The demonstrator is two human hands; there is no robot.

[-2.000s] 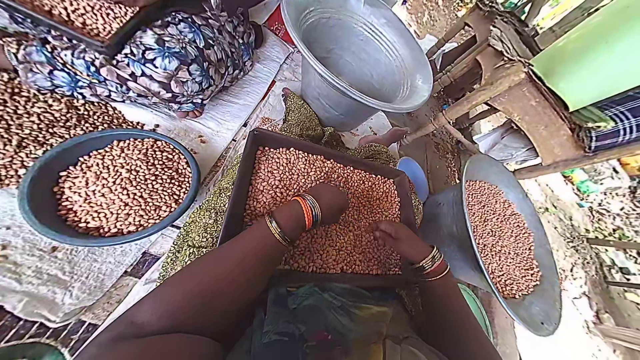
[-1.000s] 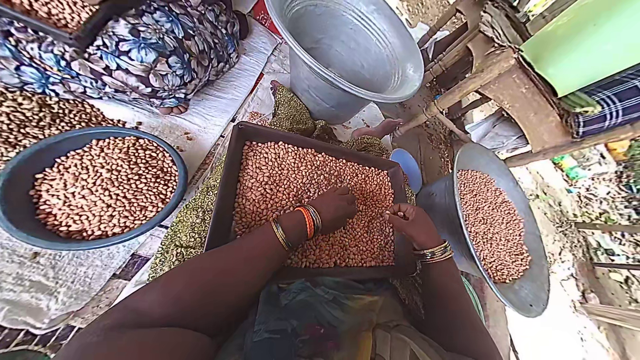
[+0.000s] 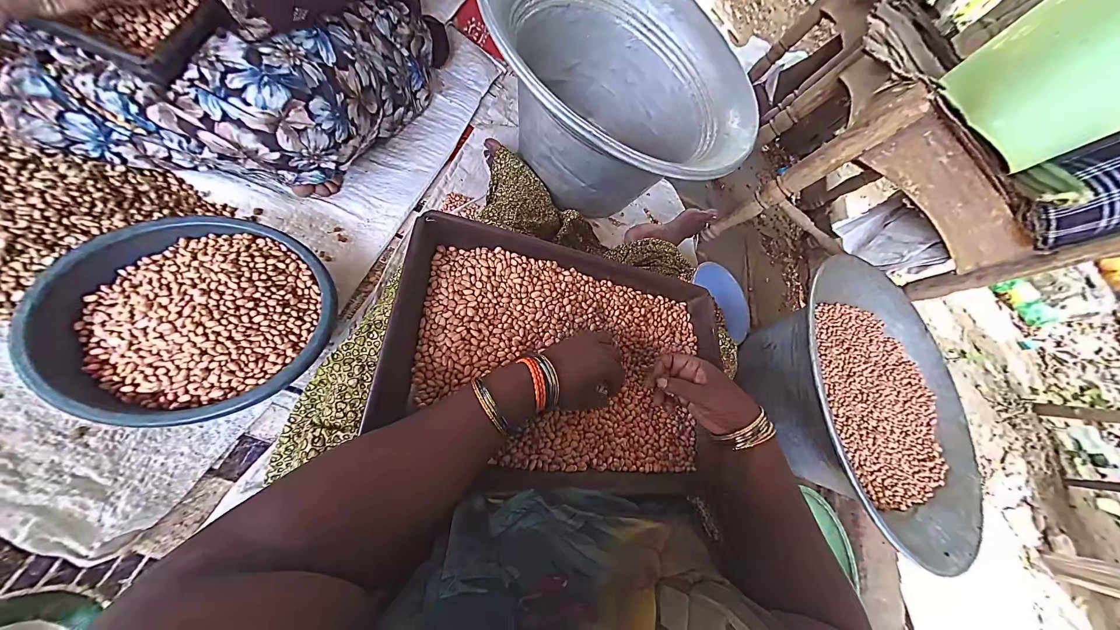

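Observation:
A dark rectangular tray [image 3: 398, 324] lies across my lap, holding a layer of shelled nuts or beans [image 3: 499, 306], pinkish brown. My left hand [image 3: 588, 371], with orange and gold bangles at its wrist, rests on them near the tray's middle, fingers curled down; what they hold is hidden. Close to its right, my right hand [image 3: 696, 389] is just over the same layer, thumb and fingertips drawn together; whether a kernel is between them cannot be told. A blue-grey basin [image 3: 44, 367] of larger-looking kernels stands at the left, and a metal basin [image 3: 949, 472] of kernels at the right.
Beyond the tray stands a large metal pot [image 3: 577, 166]. At upper left sits another person in a flowered garment [image 3: 289, 96], with a second dark tray [image 3: 166, 66] and a heap of kernels [image 3: 79, 192] beside. A wooden frame [image 3: 954, 192] fills the upper right; a blue round object [image 3: 723, 300] lies nearby.
Two seconds ago my left hand was deeper in the kernels with its fingers hidden; its back shows more now. My right hand's fingertips have come up from the layer, closer to my left hand.

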